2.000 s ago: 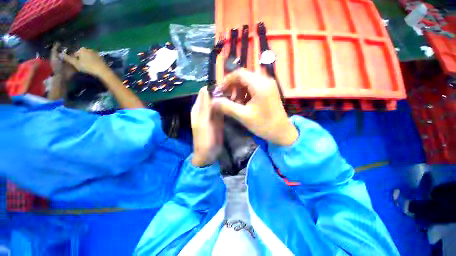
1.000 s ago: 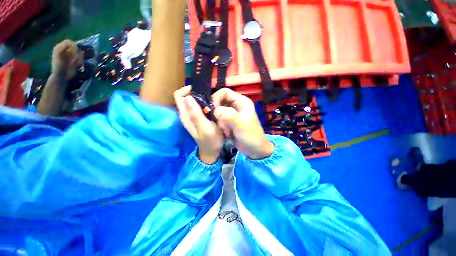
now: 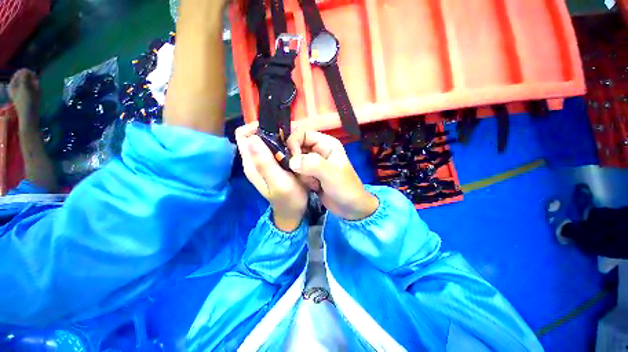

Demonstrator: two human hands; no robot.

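Note:
My left hand (image 3: 268, 172) holds a watch head (image 3: 275, 148) with an orange tab at its edge. A black strap (image 3: 275, 103) runs up from it. My right hand (image 3: 325, 168) has its thumb and fingertips at the lower edge of the same watch head. Its fingertips hide any small pin or second strap end. An assembled watch (image 3: 324, 49) with a silvery face and black straps lies on the orange-red tray (image 3: 413, 55). A metal buckle (image 3: 288, 44) shows at the top of a black strap over the tray's left part.
A neighbour's forearm and blue sleeve (image 3: 172, 172) reach in at the left. Loose black parts (image 3: 89, 110) lie on the green bench. A lower tray (image 3: 420, 165) packed with dark watches is below the main tray. A person's shoe (image 3: 559, 218) is on the blue floor at right.
Since two seconds ago, the view has shifted, and the neighbour's arm has reached across towards the bench. My hands have come down from the tray edge, with the strap and watch head now in plain view.

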